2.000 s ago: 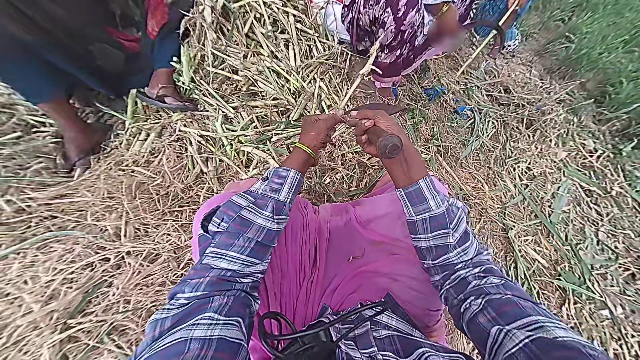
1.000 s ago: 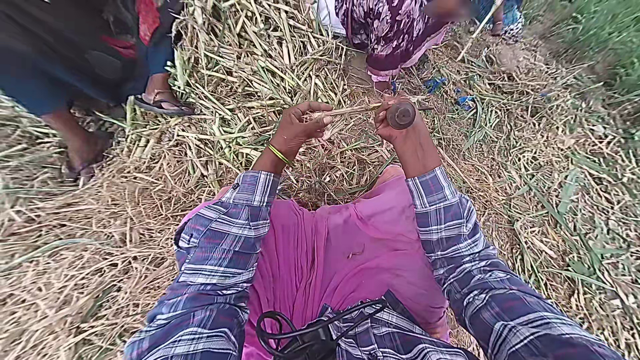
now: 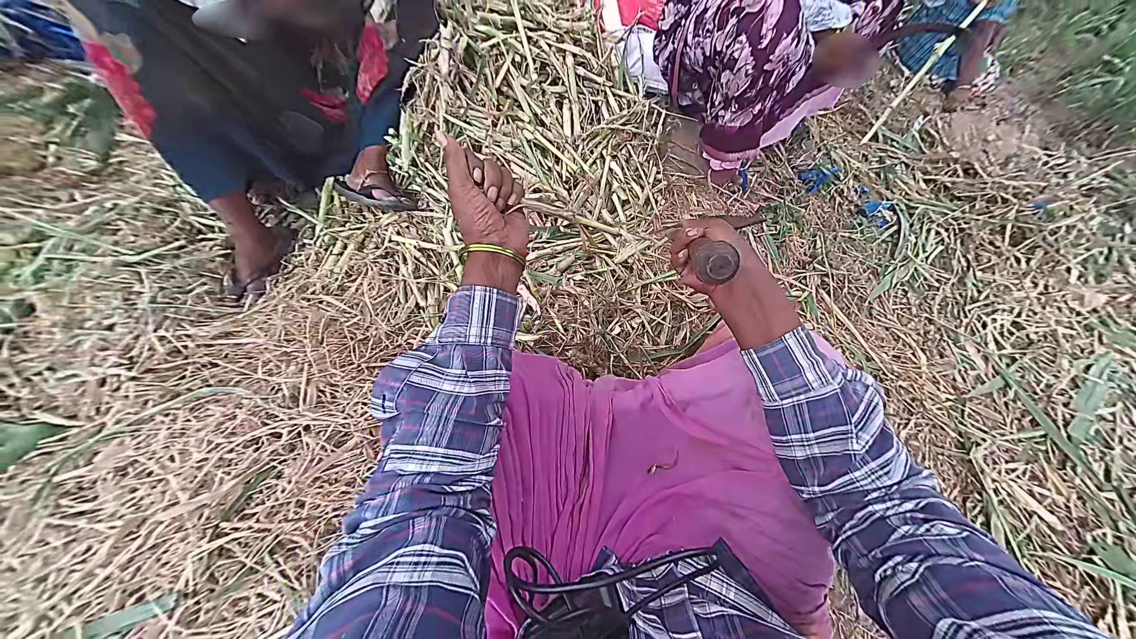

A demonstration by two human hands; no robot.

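Note:
My left hand (image 3: pixel 486 197) is raised left of centre with its fingers curled and its thumb pointing up. A thin dry stalk (image 3: pixel 581 220) lies just right of its fingers; whether the hand grips it I cannot tell. My right hand (image 3: pixel 710 253) is closed round the handle of a bladed tool, likely a sickle (image 3: pixel 715 262), whose round butt faces me. Part of its dark blade shows beyond the knuckles, pointing right; the rest is hidden. Cut stalks (image 3: pixel 568 142) lie in a heap beyond both hands. Pink cloth (image 3: pixel 657 461) covers my lap.
A person in dark clothes (image 3: pixel 257 106) stands at the upper left, with sandalled feet on the straw. Another person in patterned purple cloth (image 3: pixel 737 71) is at the top right, near blue scraps (image 3: pixel 877 211). Dry straw (image 3: pixel 222 426) covers the ground. A black cord (image 3: pixel 568 586) lies at my waist.
My hands, close together at first, have moved apart, the left one going left. A stalk stretched between them one second ago no longer clearly spans them. The right hand keeps the tool.

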